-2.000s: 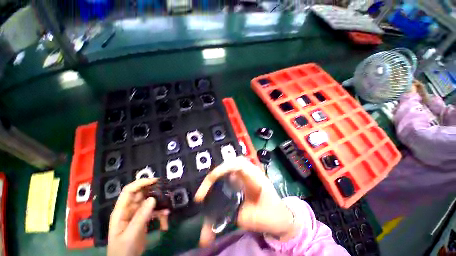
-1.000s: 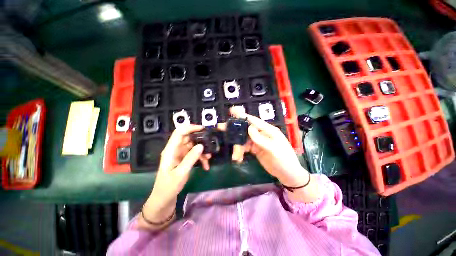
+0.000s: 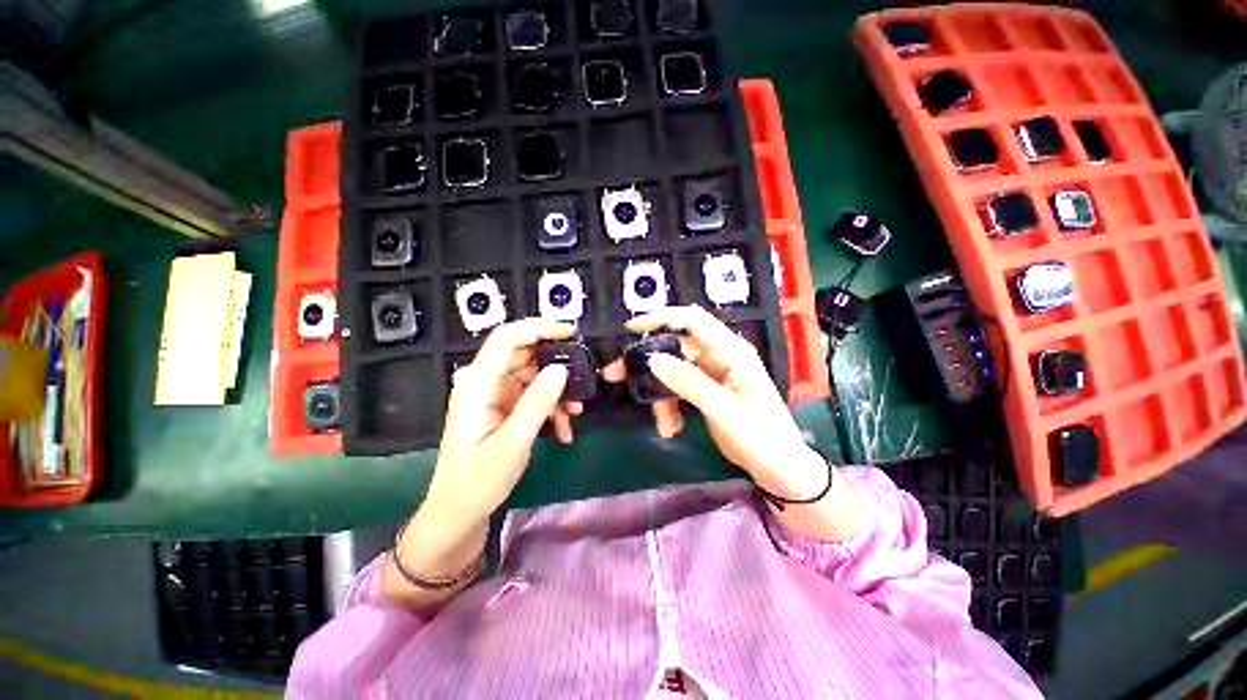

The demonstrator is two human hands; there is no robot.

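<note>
My left hand [image 3: 509, 397] holds a dark watch head [image 3: 569, 369] between thumb and fingers, with faint marks on its face. My right hand [image 3: 718, 390] holds another dark watch head [image 3: 654, 367], partly covered by the thumb. Both are side by side over the near edge of the black foam tray [image 3: 472, 250]. Silver-cased watches [image 3: 559, 294] and dark-cased watches [image 3: 394, 316] lie in the tray's pockets, several with round sensor circles up; the upper rows show dark faces.
A second red tray [image 3: 309, 244] shows under the black tray. A red-orange tray [image 3: 1135, 328] with watches stands right, beside a black block with lights [image 3: 950, 335]. Small cabled devices [image 3: 841, 308] lie between. Yellow pad [image 3: 198, 328] and red basket [image 3: 79, 383] are left. Dark trays [image 3: 239, 602] sit low.
The view has tilted down and settled. The watch in my right hand has turned from upright, face showing, to tilted under my thumb. My left hand still holds its watch.
</note>
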